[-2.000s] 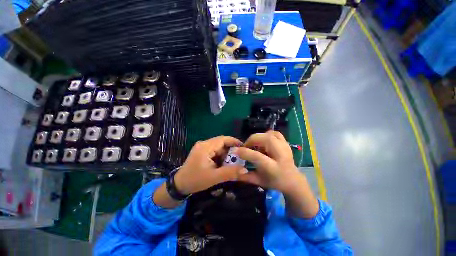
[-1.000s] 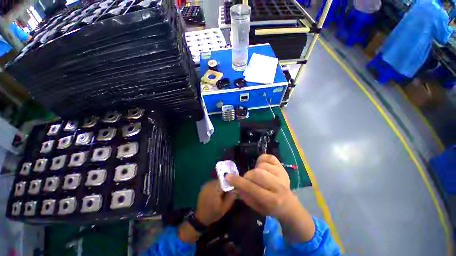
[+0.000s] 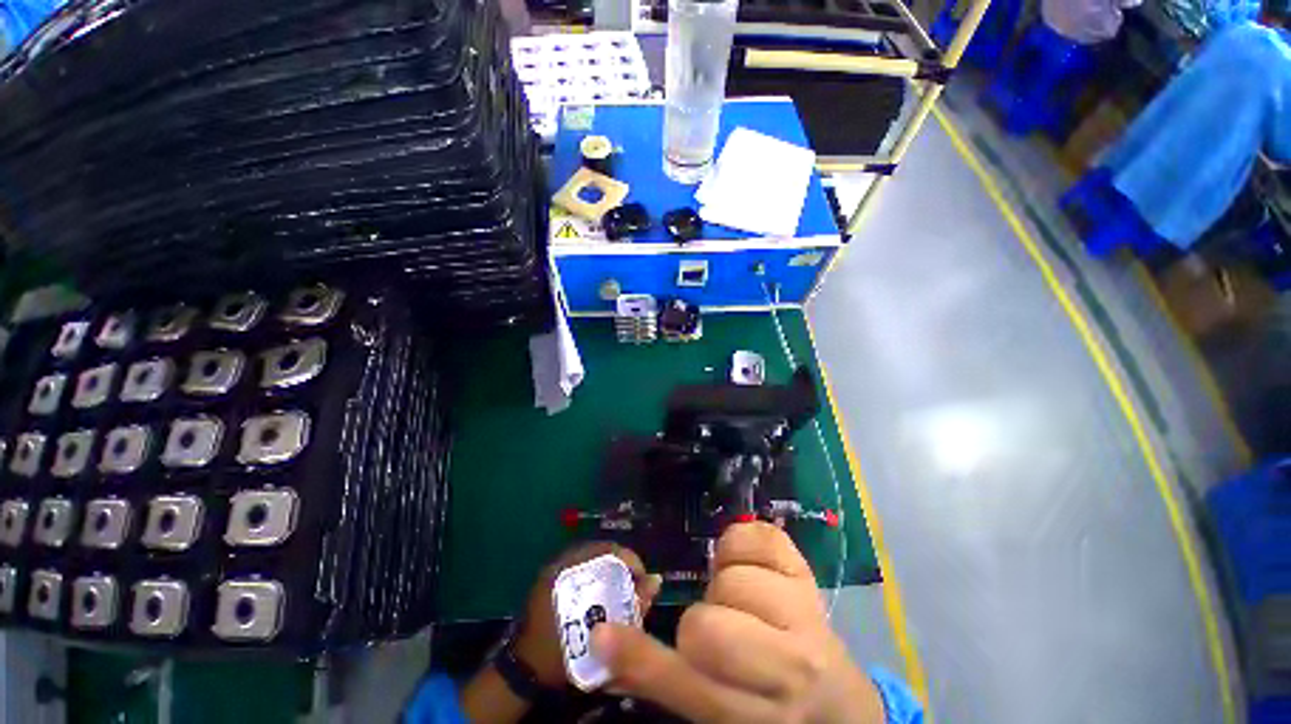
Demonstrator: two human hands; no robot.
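Note:
My left hand point(image 3: 541, 629) holds a silver-white rounded housing point(image 3: 578, 580) at the bottom centre, tilted, its marked face with a dark centre hole showing. My right hand point(image 3: 758, 622) is closed at the front of the black clamp fixture point(image 3: 729, 424), around the clamp handle, with a bit of red point(image 3: 746, 519) showing above the fingers. One digit of my right hand reaches left over the housing's face. The fixture has small red tips at both sides. My right hand and forearm hide its front, so I cannot tell if a part sits in it.
A blister tray point(image 3: 319, 566) of silver housings is at left, with a tall black tray stack point(image 3: 425, 170) behind. A blue box point(image 3: 722, 276) holds a clear cylinder point(image 3: 697, 99), white paper point(image 3: 758, 181) and black round parts. A silver part point(image 3: 746, 368) lies behind the fixture. A person sits far right.
My hands have parted from their shared hold on the housing. My left hand keeps it, and my right hand has moved to the clamp handle. The view has shifted, showing more of the fixture.

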